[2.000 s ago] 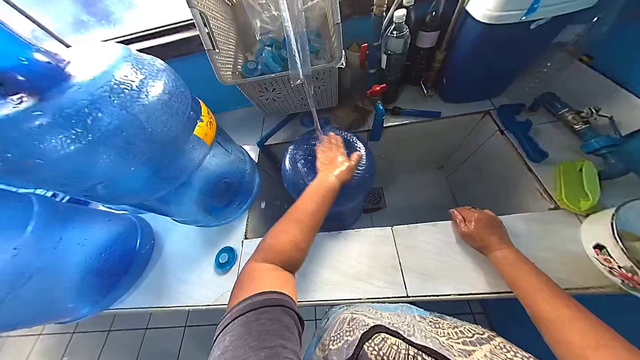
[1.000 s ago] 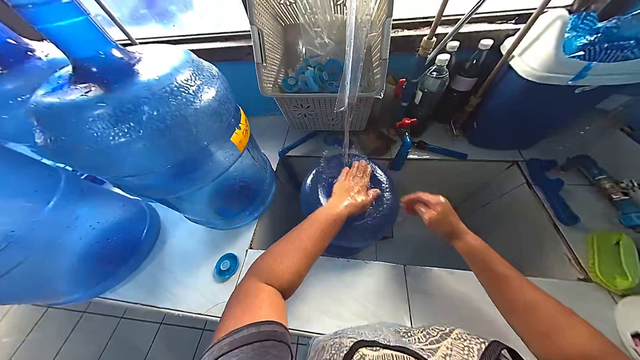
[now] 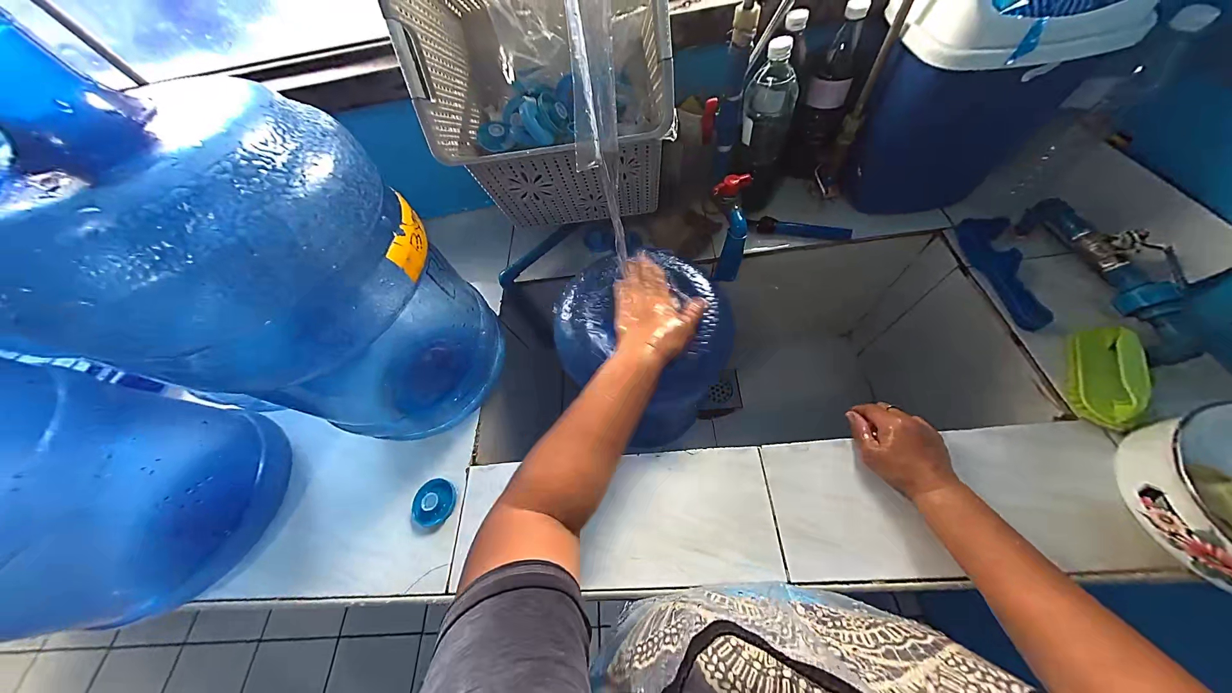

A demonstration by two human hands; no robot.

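A large blue plastic water jug [image 3: 664, 395] stands in the tiled sink basin, its rounded end up. My left hand [image 3: 654, 308] lies flat on that wet end, fingers extended, holding nothing. A thin stream of water [image 3: 614, 207] runs down onto the jug beside my fingers, below a clear plastic strip. My right hand [image 3: 900, 445] rests on the front rim of the sink with its fingers curled in and nothing seen in them. A blue jug cap [image 3: 434, 503] lies on the counter to the left of the sink.
Big blue jugs [image 3: 192, 269] crowd the left counter. Behind the sink are a basket [image 3: 568, 183] of blue caps, a red-handled tap [image 3: 733, 226], bottles [image 3: 768, 106] and a blue cooler [image 3: 943, 125]. A green sponge holder [image 3: 1107, 375] and a flowered pot [image 3: 1150, 481] sit at right.
My right hand, over the basin beside the jug a second ago, is now down on the front rim. My left hand stays on the jug.
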